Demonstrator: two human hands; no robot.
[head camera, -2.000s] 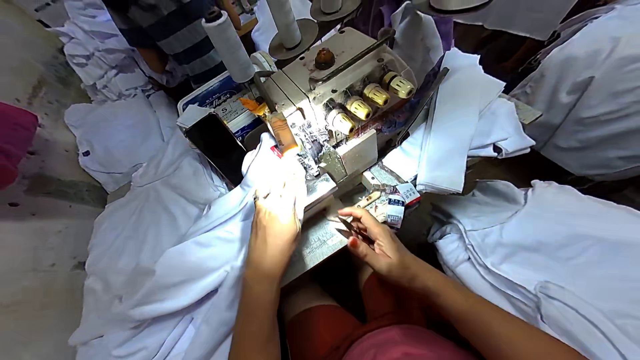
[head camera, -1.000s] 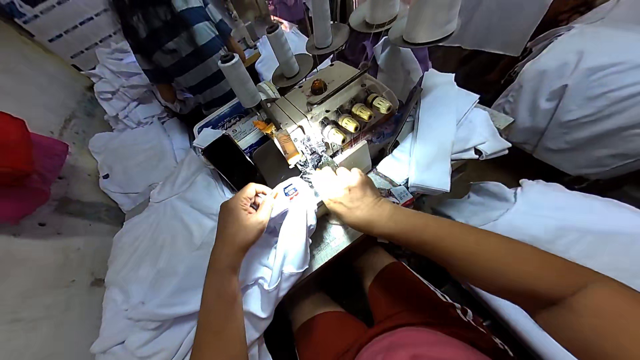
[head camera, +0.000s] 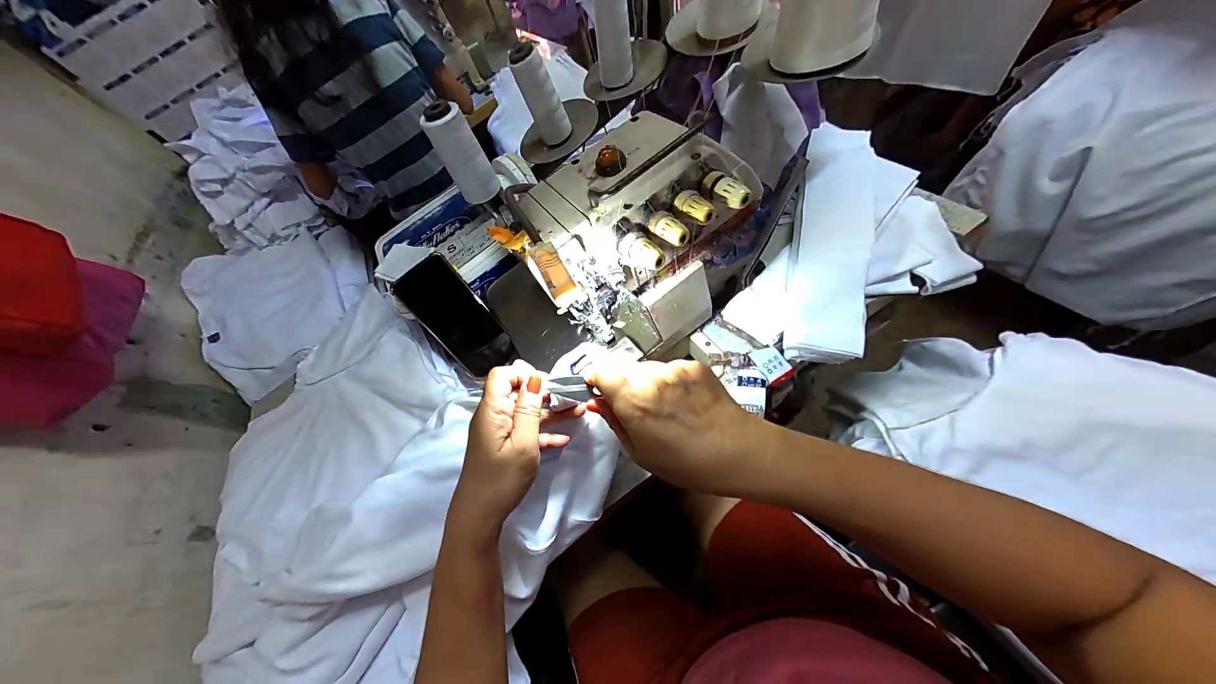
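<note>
A white knit garment (head camera: 380, 475) drapes over the left side of the machine table, its edge raised in front of an overlock sewing machine (head camera: 617, 180). My left hand (head camera: 508, 427) pinches that edge between thumb and fingers. Close beside it, my right hand (head camera: 674, 418) grips a small metal tool (head camera: 568, 385), seemingly thread snips, its blades pointing left against the cloth between the hands. My right fingers hide most of the tool. The lit needle area (head camera: 598, 304) of the machine lies just beyond both hands.
A dark smartphone (head camera: 451, 313) leans left of the machine. Thread cones (head camera: 461, 152) stand behind. Folded white cloth pieces (head camera: 826, 247) and small boxes (head camera: 746, 385) lie at the right, with another white garment (head camera: 1064, 437) beyond. A person in a striped shirt (head camera: 366, 95) is at the back left.
Two seconds ago my right hand held the small tool apart from the cloth. It has since moved left to the garment, and now both hands meet at its edge.
</note>
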